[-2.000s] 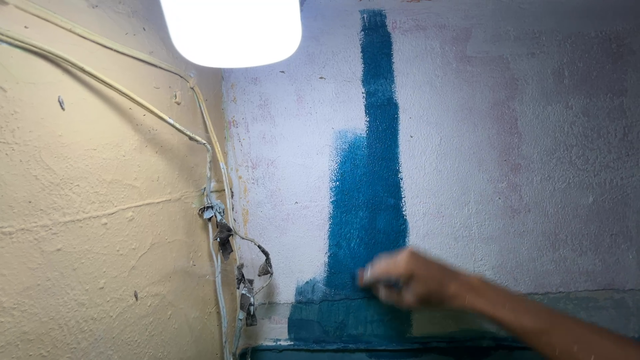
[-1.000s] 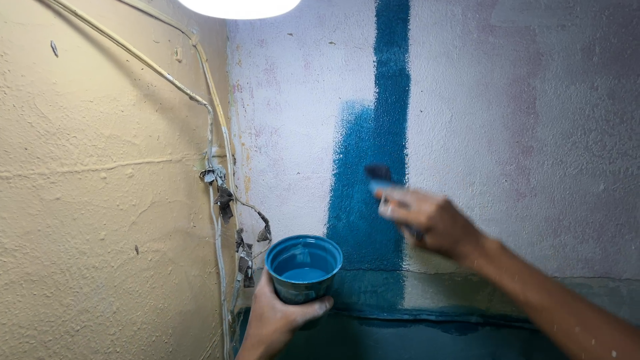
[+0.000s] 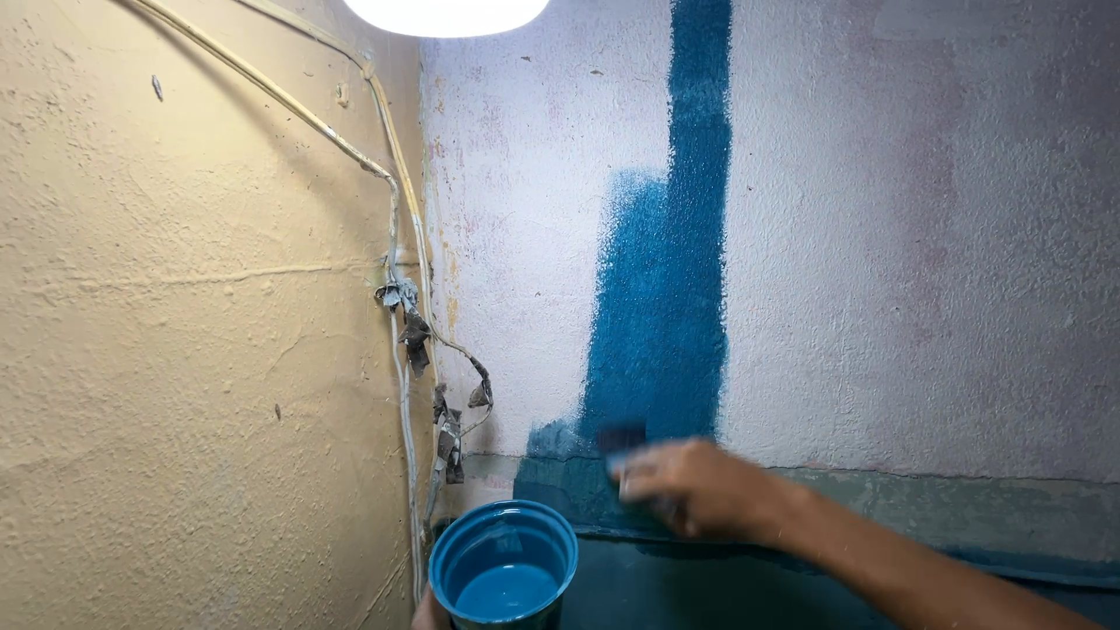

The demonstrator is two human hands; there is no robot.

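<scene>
My right hand (image 3: 691,490) is shut on a paintbrush (image 3: 623,440), blurred by motion, whose dark bristles lie over the lower part of a blue painted patch (image 3: 661,324) on the pale wall. At the bottom, left of that hand, a round tub of blue paint (image 3: 504,564) is held up by my left hand (image 3: 429,611). Only a little of the left hand shows at the tub's left side. The liquid paint lies low in the tub, and its inner walls are coated blue.
Loose cables (image 3: 411,455) with ragged dark tape (image 3: 416,337) run down the corner beside the yellow wall (image 3: 192,376). A bright lamp (image 3: 446,10) hangs at the top. Below the pale wall runs a greenish band (image 3: 954,516) above a dark ledge edge.
The brush hand has moved down the wall from the middle of the blue patch. My left hand and the tub, out of view two seconds ago, came in and now sit lower in view.
</scene>
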